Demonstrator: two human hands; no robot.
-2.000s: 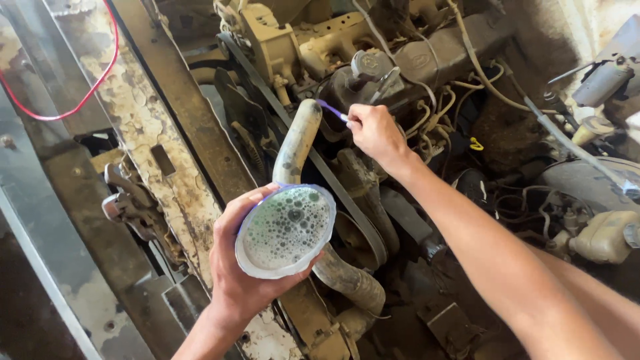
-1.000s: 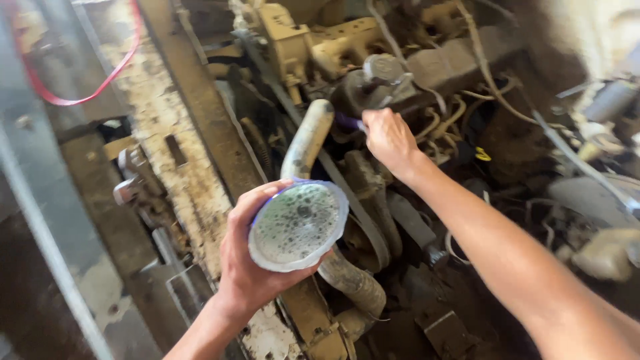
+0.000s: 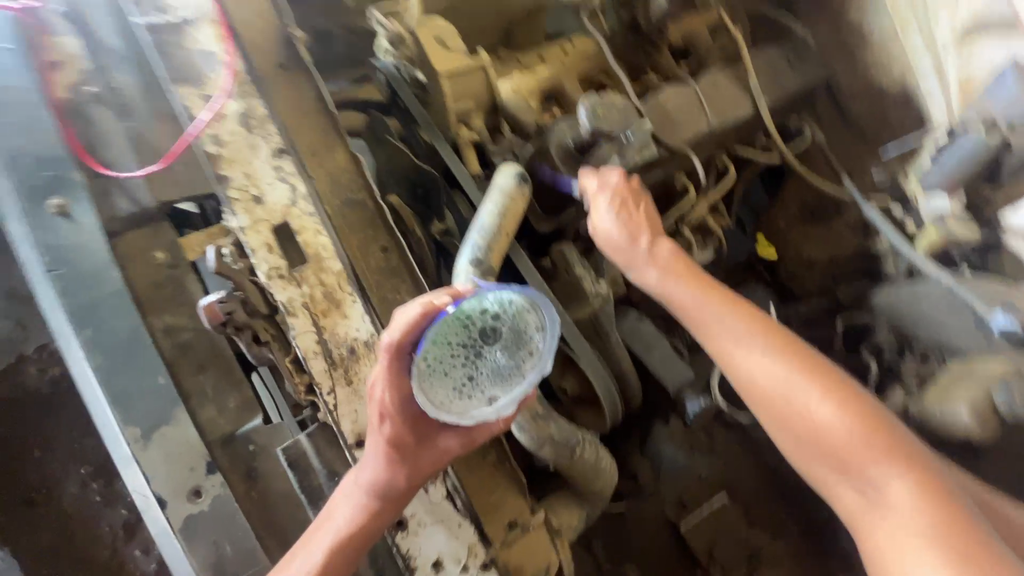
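My left hand (image 3: pixel 416 400) grips a plastic tub (image 3: pixel 486 356) of foamy, bubbly liquid, its rim bluish white, held over a curved radiator hose. My right hand (image 3: pixel 620 216) is closed around a brush or similar tool with a purple part (image 3: pixel 556 181); its far end is blurred. That tool points left, close to the upper end of the hose (image 3: pixel 498 216). Whether it touches the hose I cannot tell. The hose is coated in pale grime, and the tub hides its middle; its lower bend (image 3: pixel 572 456) shows below.
A dusty engine (image 3: pixel 560 80) lies beyond my hands, with a belt (image 3: pixel 588 368) beside the hose. Left are a rusty, peeling body crossmember (image 3: pixel 264 224), a latch (image 3: pixel 240 308) and a red cable (image 3: pixel 184 144). Wires and a thin rod (image 3: pixel 920 248) cross the right side.
The right hand and purple tool have shifted slightly to the right and down from the hose's upper end. The tub stays in the left hand.
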